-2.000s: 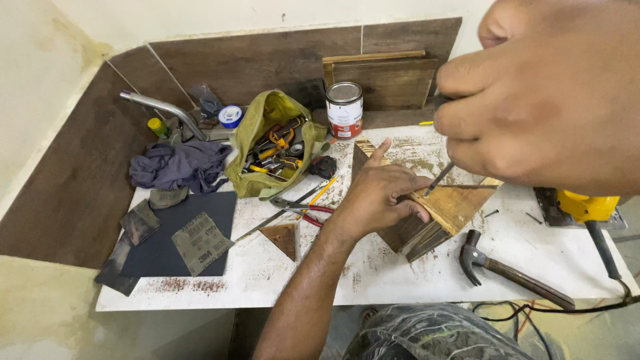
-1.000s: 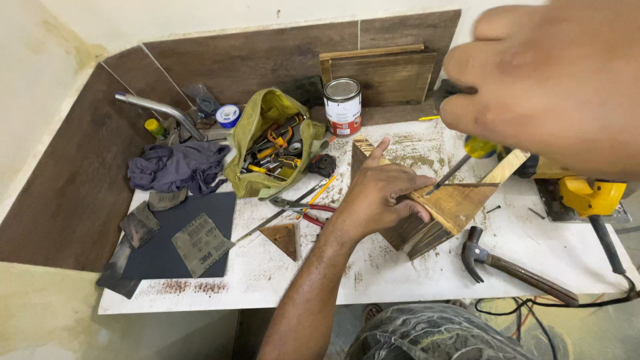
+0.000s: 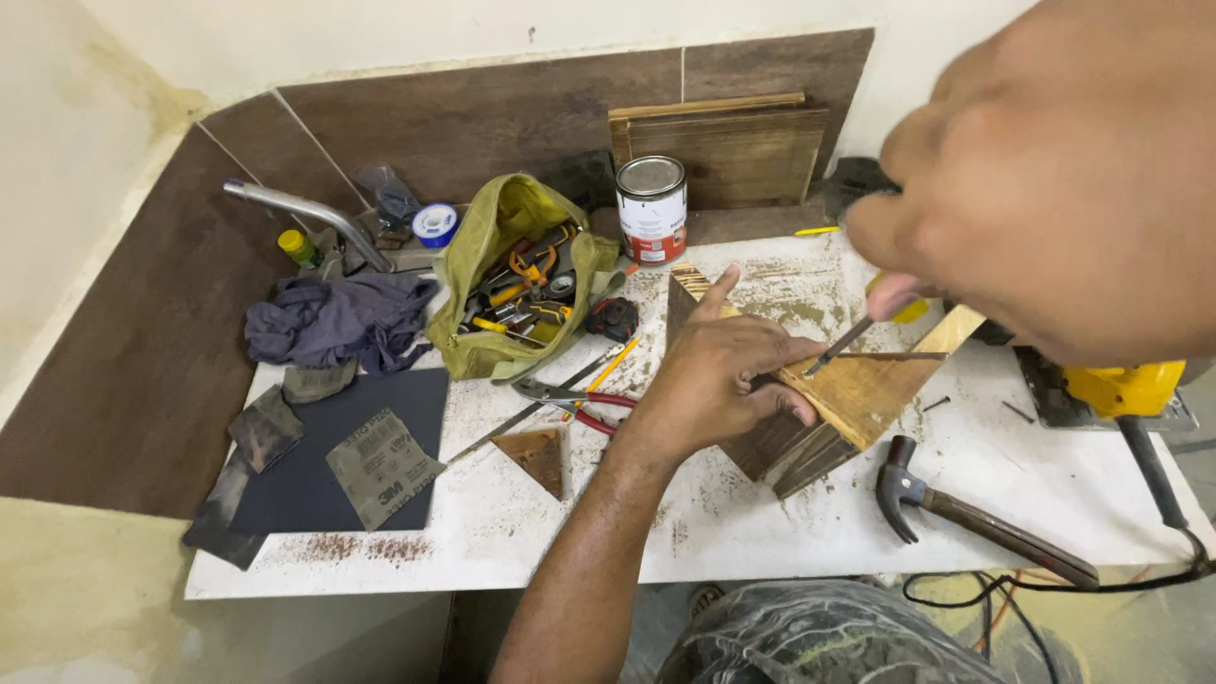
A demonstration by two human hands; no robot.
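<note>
On the white tabletop stands a wooden piece made of joined boards (image 3: 864, 394), with a light triangular face on top. My left hand (image 3: 741, 366) grips its near-left edge, thumb below and fingers over the top. My right hand (image 3: 1035, 190), large and blurred at the upper right, is closed around a screwdriver (image 3: 841, 344) with a yellow handle, mostly hidden. The shaft slants down to the board edge beside my left fingertips, where its tip meets what looks like a screw. A claw hammer (image 3: 969, 527) lies just right of the wood.
Left of my forearm are pliers (image 3: 570, 394), a wooden triangle (image 3: 534, 461), sandpaper (image 3: 380, 468) and a grey cloth (image 3: 337, 318). Farther back stand an open tool bag (image 3: 475, 285) and a paint can (image 3: 652, 214). A yellow power tool (image 3: 1121, 385) and loose screws (image 3: 1016, 411) lie at right.
My right hand has shifted about and turned around the screwdriver, whose yellow handle was hidden two seconds ago. My left hand keeps its hold on the wood.
</note>
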